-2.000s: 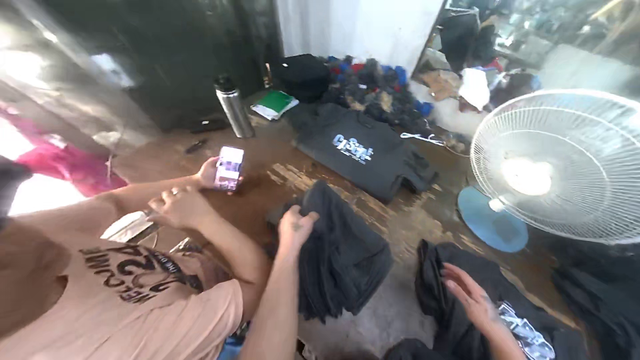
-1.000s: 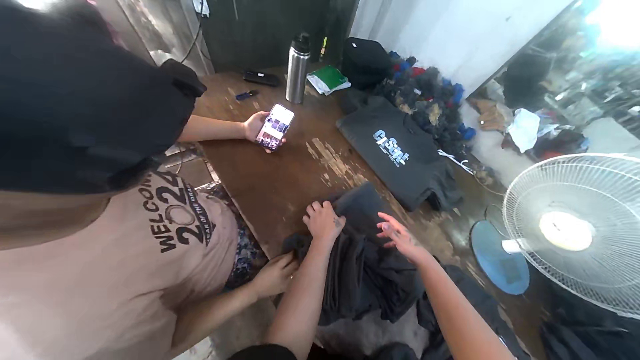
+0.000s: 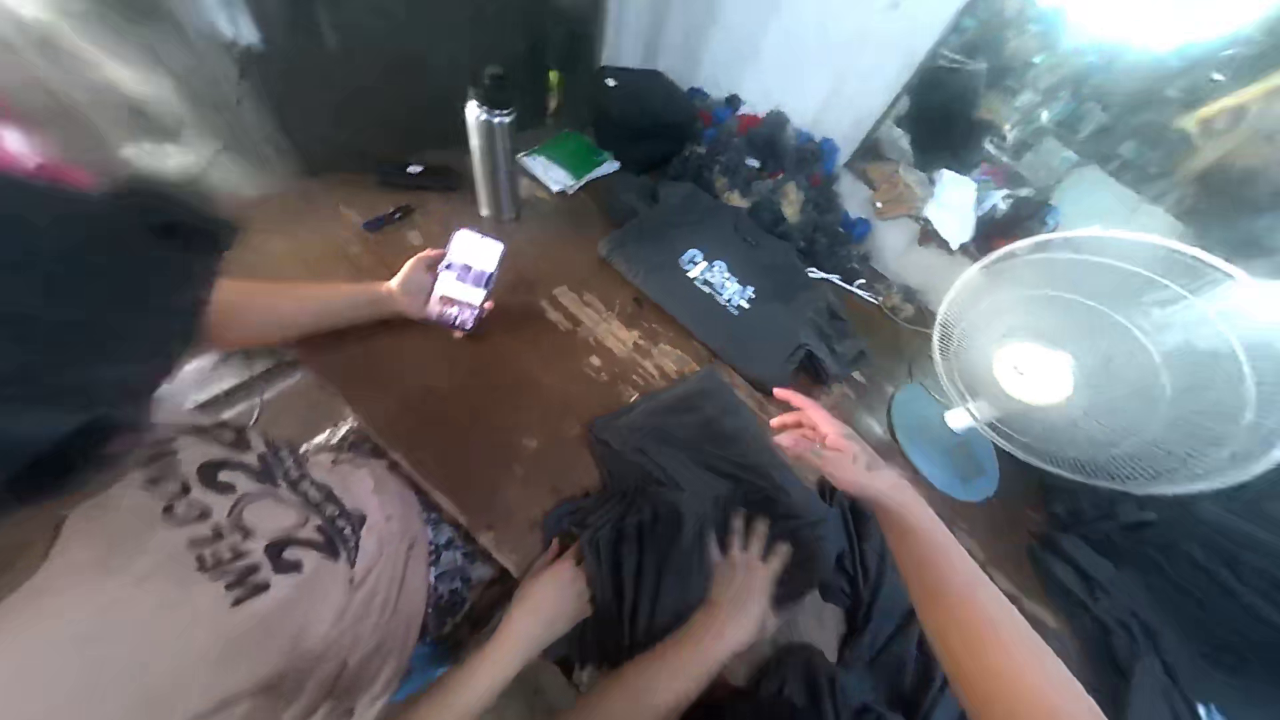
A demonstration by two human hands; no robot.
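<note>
My left hand [image 3: 745,580], blurred, rests with spread fingers on a pile of folded dark cloth [image 3: 690,470] at the table's near edge. My right hand [image 3: 825,440] is raised just right of the pile, fingers apart, holding nothing. Another person's hand [image 3: 555,595] is at the pile's lower left edge. Beyond the pile lies a folded dark T-shirt [image 3: 720,275] with a light print. More dark cloth [image 3: 880,600] lies below my right forearm.
At the left a hand holds a smartphone [image 3: 467,280] above the wooden table [image 3: 450,400]. A steel bottle [image 3: 492,160], a green-and-white packet [image 3: 570,160] and a heap of fabric scraps [image 3: 770,160] are at the back. A fan [image 3: 1090,360] with a blue base stands at the right.
My left hand has moved from the pile's upper part to its lower front. My right hand, on the cloth at the right two seconds ago, is now raised beside the pile.
</note>
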